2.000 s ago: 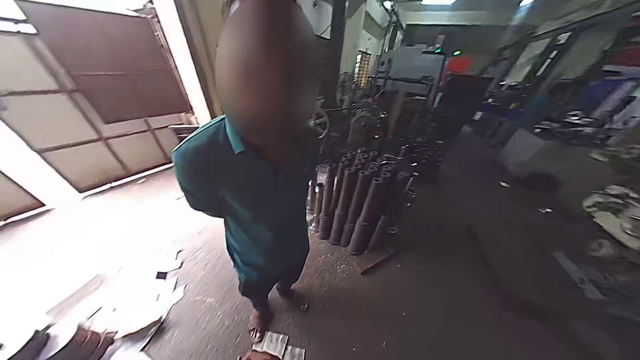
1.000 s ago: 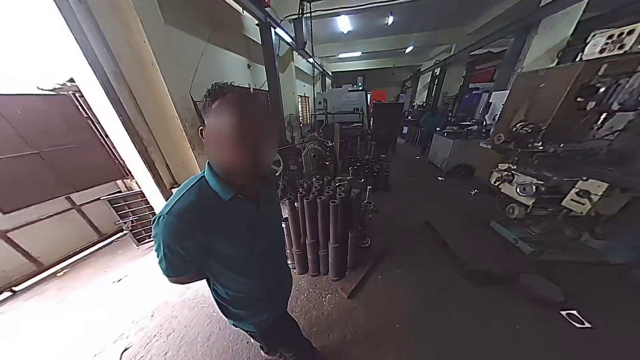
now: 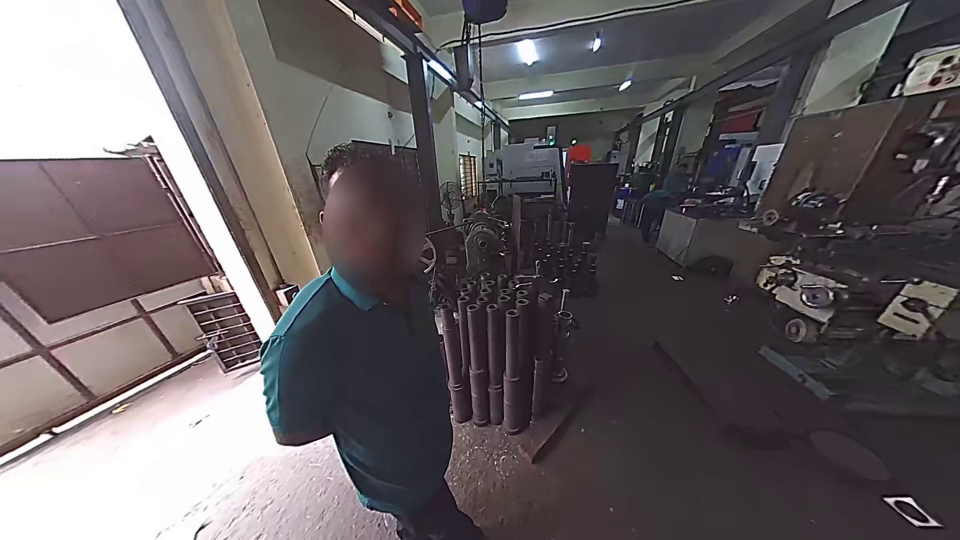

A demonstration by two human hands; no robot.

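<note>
Neither my left hand nor my right hand shows in the head view, so what they hold or touch is hidden. A person in a teal collared shirt stands close in front, left of the middle, with the arms behind the back. Beside this person, several metal tubes stand upright on the floor in a tight cluster. A flat plate or board lies at their foot. Slimmer dark metal parts stand farther back.
A machine tool with handwheels stands at the right. A metal gate and a metal rack are at the left. A hoist hangs above. Another person is far back. A white piece with a round centre lies on the floor.
The view has tilted up and shifted from two seconds ago. The papers on the floor at the lower left, seen then, are out of view.
</note>
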